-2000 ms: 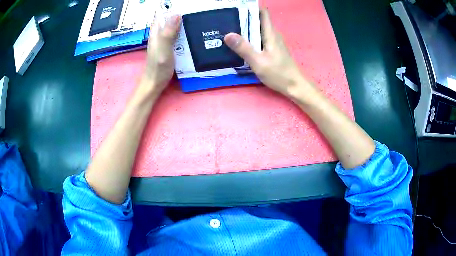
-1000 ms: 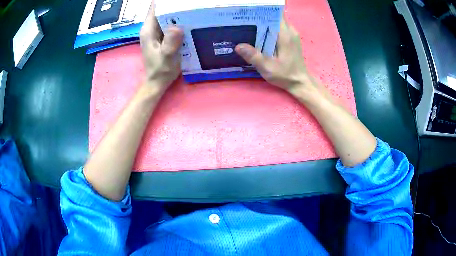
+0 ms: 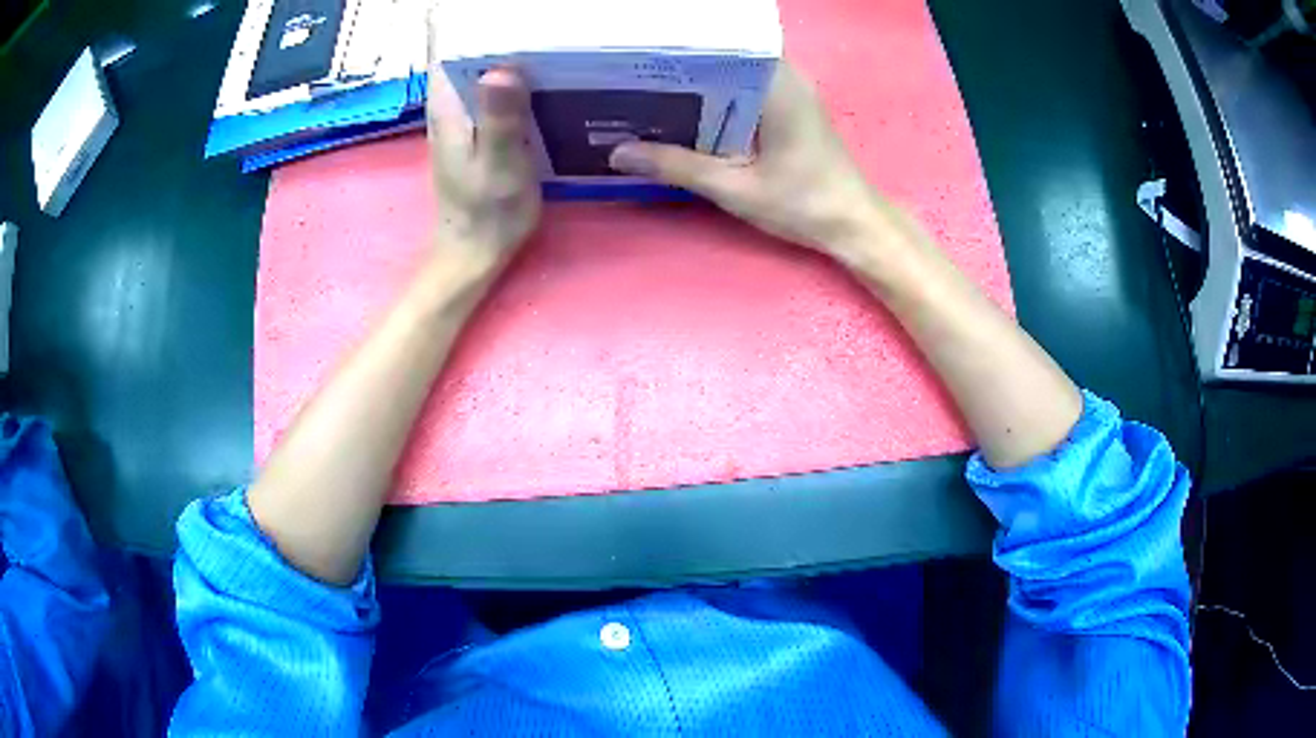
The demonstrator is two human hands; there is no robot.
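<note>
A white and blue printed carton (image 3: 613, 123) with a dark device picture is held upright and tilted at the top middle, over the pink-red mat (image 3: 635, 361). A broad white side of it faces up, and its top is cut off by the frame edge. My left hand (image 3: 491, 180) grips its left side with the thumb on the front. My right hand (image 3: 779, 173) grips its right side, with the thumb across the dark picture. The fingers behind the carton are hidden.
A stack of flat cartons (image 3: 325, 87) lies at the mat's upper left corner. A white box (image 3: 75, 130) stands at the far left. A scale (image 3: 1253, 216) is at the right edge, with a white tag (image 3: 1166, 214) beside it. A blue sleeve (image 3: 44, 548) shows at lower left.
The carton has tilted so that its front is foreshortened and a white side shows on top. Both hands have kept their grip, and the right thumb has moved slightly left.
</note>
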